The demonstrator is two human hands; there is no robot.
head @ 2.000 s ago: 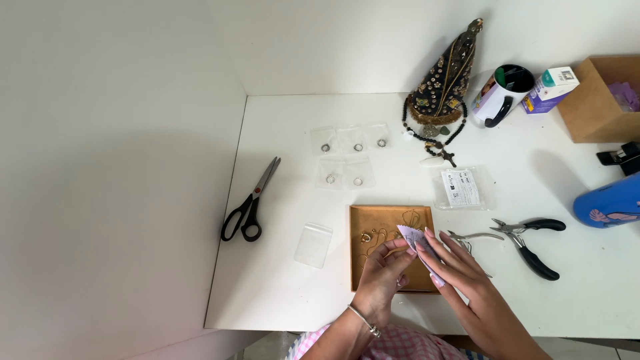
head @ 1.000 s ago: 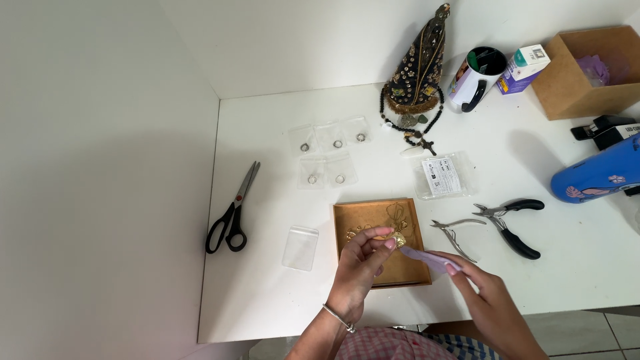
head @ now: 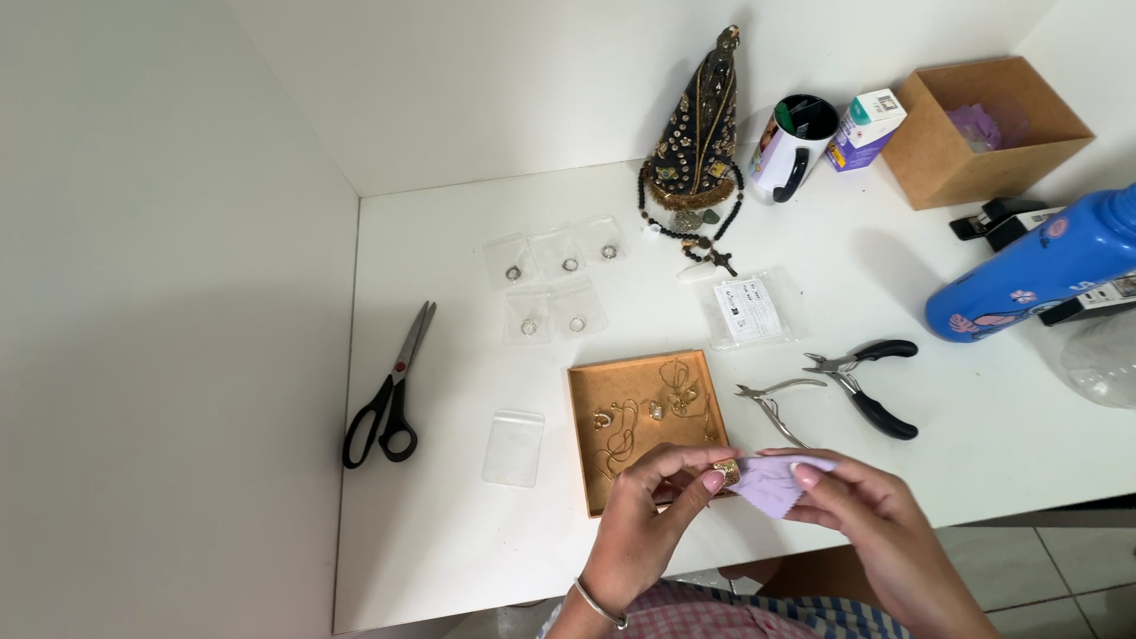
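My left hand (head: 652,506) pinches a wide gold-coloured ring (head: 727,471) between thumb and fingertips, over the lower right corner of a shallow brown tray (head: 579,444). In my right hand (head: 865,501) is a lilac polishing cloth (head: 774,484), held between thumb and fingers with its left edge at the ring. Inside the tray lie thin gold-coloured chains (head: 619,435) and a few small jewellery pieces, among them one with a clear stone (head: 656,409). Right of the tray are metal nippers (head: 770,404) and black-handled pliers (head: 856,377).
Scissors (head: 397,390) and an empty zip bag (head: 513,448) lie left. Behind are bagged rings (head: 570,264), a labelled bag (head: 748,311), a robed figurine (head: 701,133) with a rosary (head: 723,263), a mug (head: 792,151), cartons (head: 985,169) and a blue bottle (head: 1029,266).
The cloth hung to the right of the ring one second ago; now it is bunched up against the ring's side. My hands are lower against the tray, uncovering more of its contents.
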